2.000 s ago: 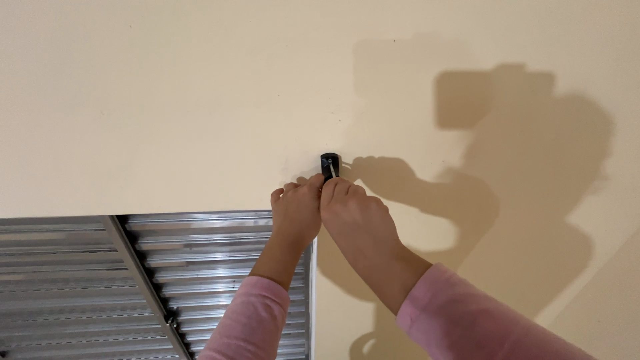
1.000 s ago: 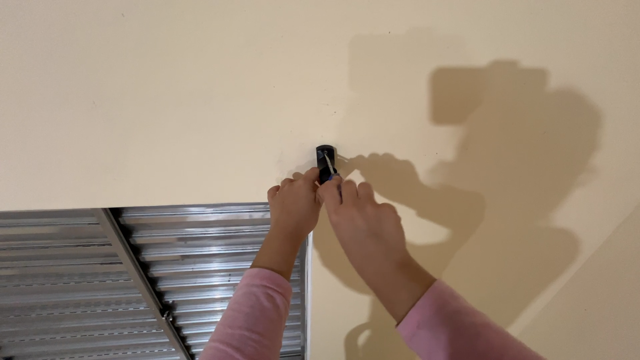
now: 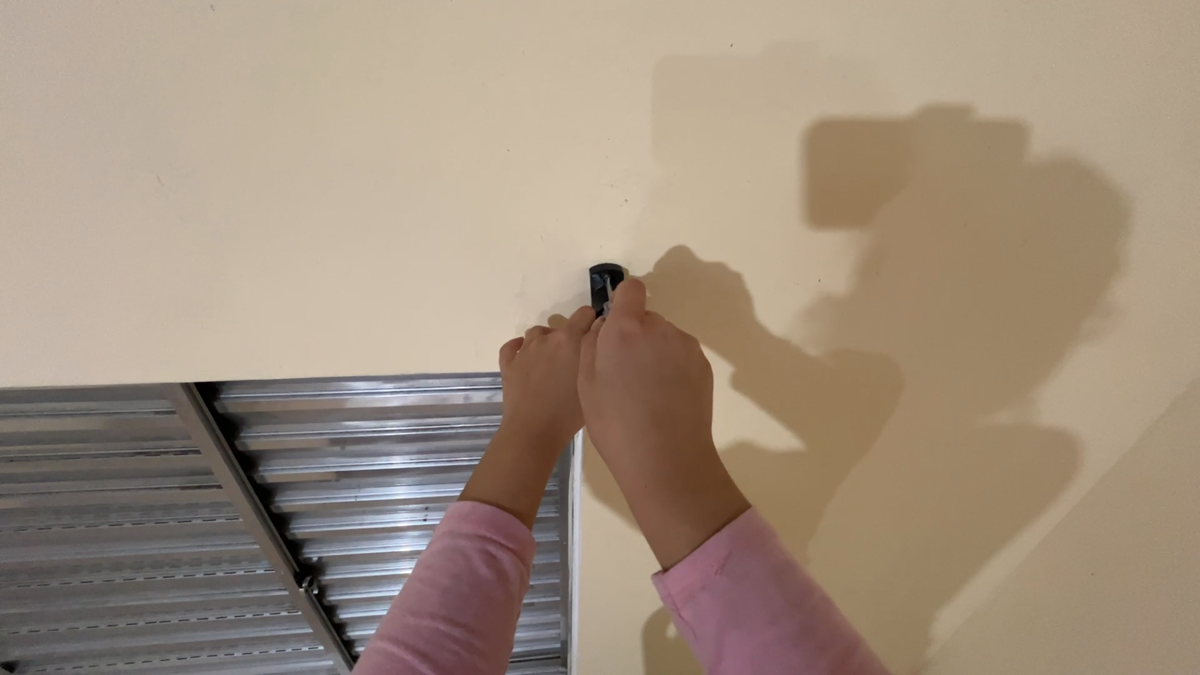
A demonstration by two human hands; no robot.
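A small black bracket (image 3: 606, 277) with a rounded top sits against the cream wall, above the corner of a metal shutter. My left hand (image 3: 546, 375) is at its lower left, with the fingertips on or beside its lower part. From the lower right, my right hand (image 3: 645, 375) grips a thin metal tool, perhaps a screwdriver, whose shaft (image 3: 609, 289) points up at the bracket's face. Most of the tool and the bracket's lower end are hidden behind my fingers.
The corrugated metal roller shutter (image 3: 375, 459) fills the lower left, crossed by a slanting metal bar (image 3: 246, 497) with a small latch on it. Its opening ends at a pale vertical edge near my left forearm. Shadows of my head and arms fall on the wall (image 3: 375, 187) at right.
My right hand has risen closer to the bracket, and its thumb or finger now covers more of the tool. My left hand remains at the bracket's lower side.
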